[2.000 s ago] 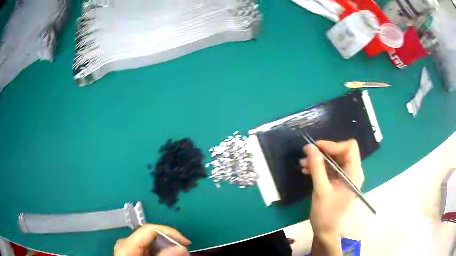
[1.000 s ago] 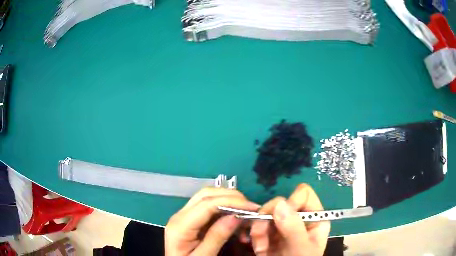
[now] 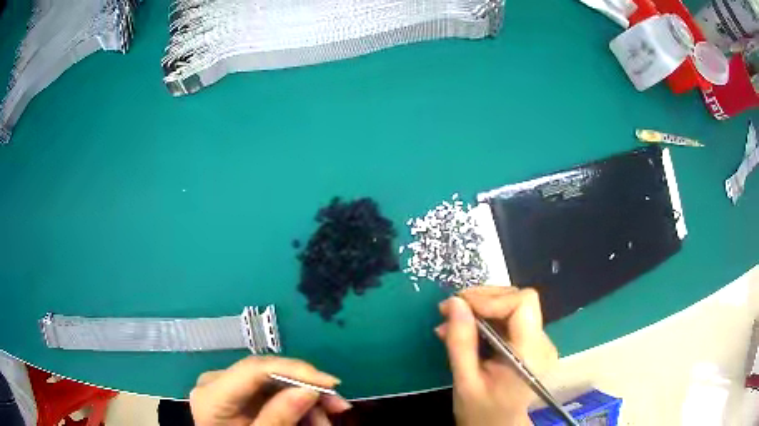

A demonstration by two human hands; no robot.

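Note:
My left hand (image 3: pixel 262 391) at the bottom edge pinches a small bright metal bar (image 3: pixel 302 383), the band end connector, between its fingertips. My right hand (image 3: pixel 499 354) holds the tweezers (image 3: pixel 520 364) like a pen, their tips at the lower edge of the silver pieces (image 3: pixel 447 245). Whether the tips grip a piece cannot be told. A pile of black inserts (image 3: pixel 348 254) lies left of the silver pile. The black pad (image 3: pixel 591 229) with white edge strips lies to the right and bears a few tiny silver bits.
Mesh bands (image 3: pixel 150 333) lie near the front edge at left. A large stack of bands (image 3: pixel 333 37) and another group (image 3: pixel 71 42) stand at the back. A white bottle (image 3: pixel 653 52) in a red holder, a yellow tool (image 3: pixel 668 138) and a white strip (image 3: pixel 743 166) are at right.
My hands were together at the connector a second ago. My right hand has moved away to the right, to the silver pile, with the tweezers. The camera view has shifted.

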